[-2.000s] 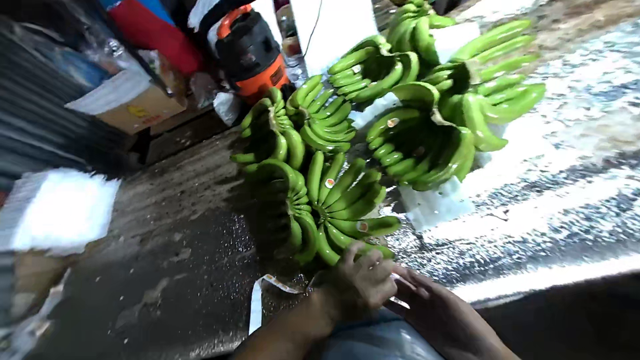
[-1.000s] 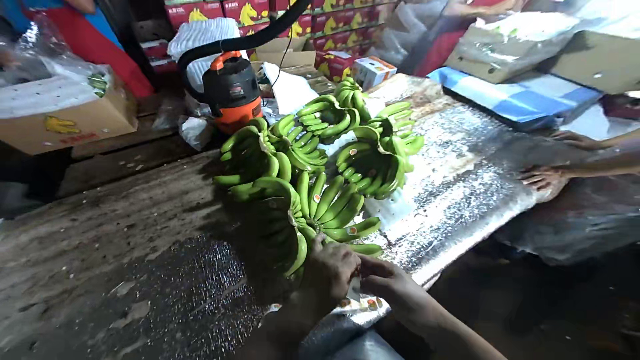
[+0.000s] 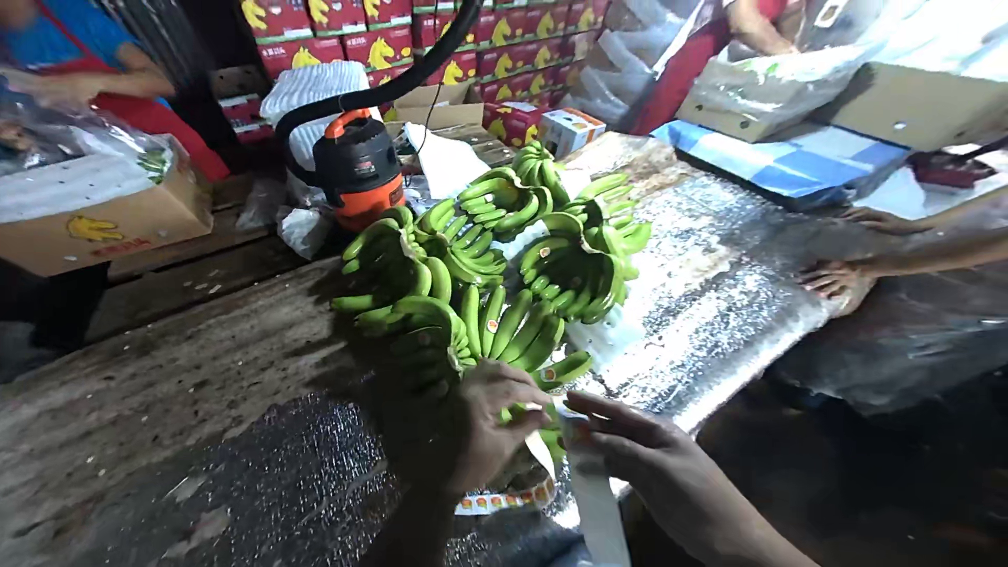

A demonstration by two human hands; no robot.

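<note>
My left hand [image 3: 500, 417] is at the near edge of a hand of green bananas [image 3: 512, 331], its thumb and fingertips pinched together by a strip of stickers [image 3: 508, 501]. The strip curls down and left over the wet table. My right hand [image 3: 657, 453] is just to the right, fingers extended beside the pale upper part of the strip; whether it grips it is unclear. Small round stickers show on some bananas. Several more green banana hands [image 3: 571, 272] lie clustered just beyond, with white foam sheet [image 3: 614, 335] under some.
A wet wooden table [image 3: 236, 394] spreads around the bananas. Behind stands an orange and black vacuum [image 3: 362, 169] with a black hose. An open carton [image 3: 118, 213] is at left, a blue checked pad [image 3: 787, 161] at back right. Another person's hands [image 3: 839, 276] rest on the table's right side.
The view has swung and risen a good deal, bringing in stacked cartons and other people. Both my hands stay close together at the near bananas.
</note>
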